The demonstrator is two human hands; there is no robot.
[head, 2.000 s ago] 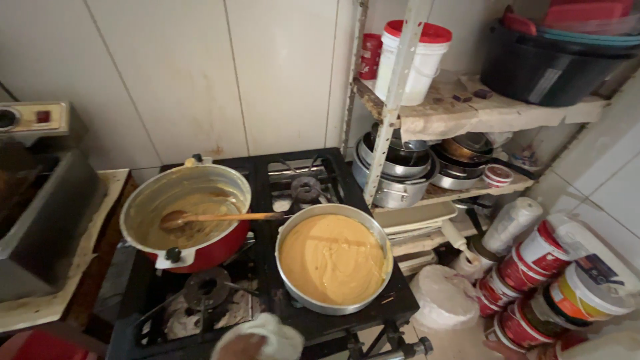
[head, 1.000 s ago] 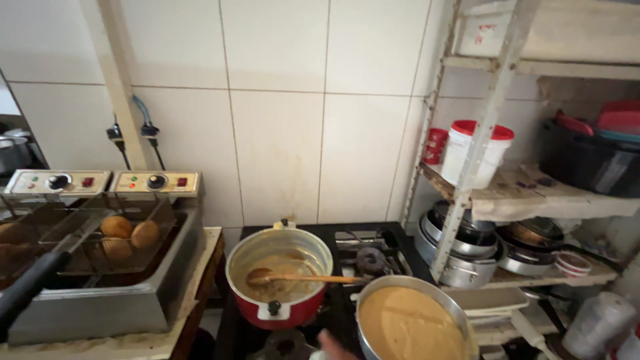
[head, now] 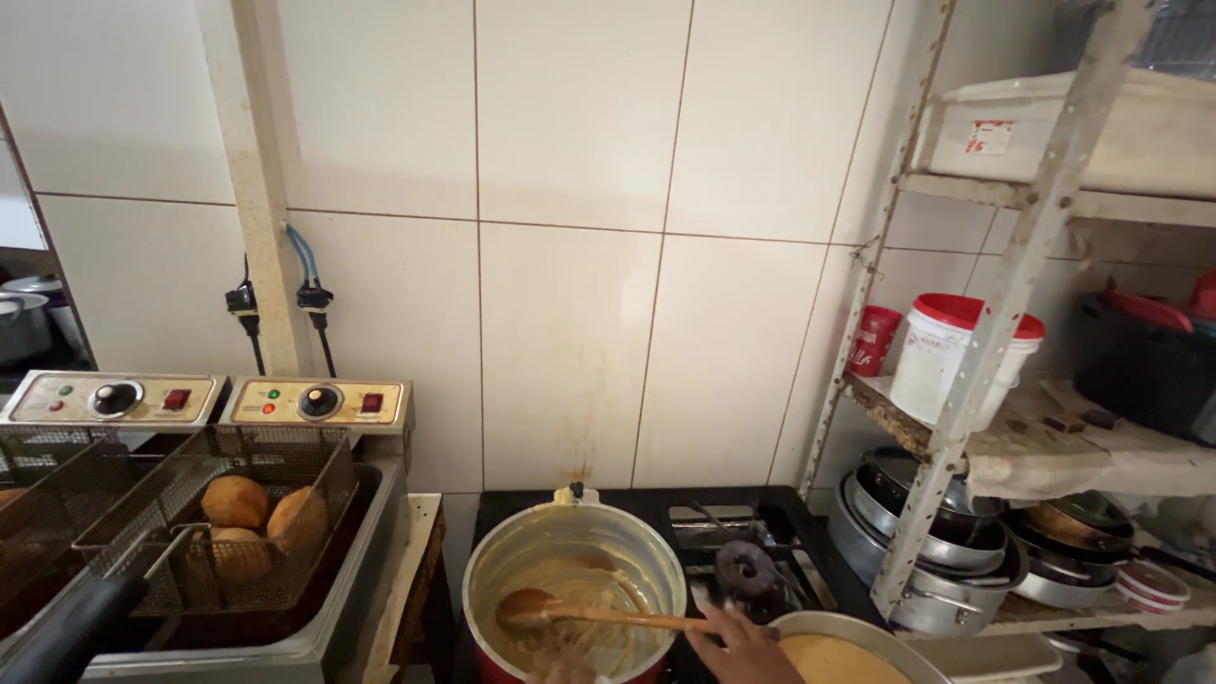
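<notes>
A red pot with a pale interior and traces of batter stands on the stove. In it a wooden spoon leans with its handle over the right rim. At the handle's end is my right hand, fingers partly spread; whether they grip it is unclear. My left hand, blurred and mostly cut off by the lower frame edge, is at the pot's near side; its grip is hidden. A round metal pan of smooth tan mixture sits right of the pot, beside my right hand.
On the left, fried balls lie in a wire basket on a double fryer. A burner lies behind the pan. A metal shelf at right holds a white bucket, stacked pots and a black tub.
The view has swung up and left, bringing in the fryer. My right hand has come to the spoon's handle end. The spoon still rests in the pot.
</notes>
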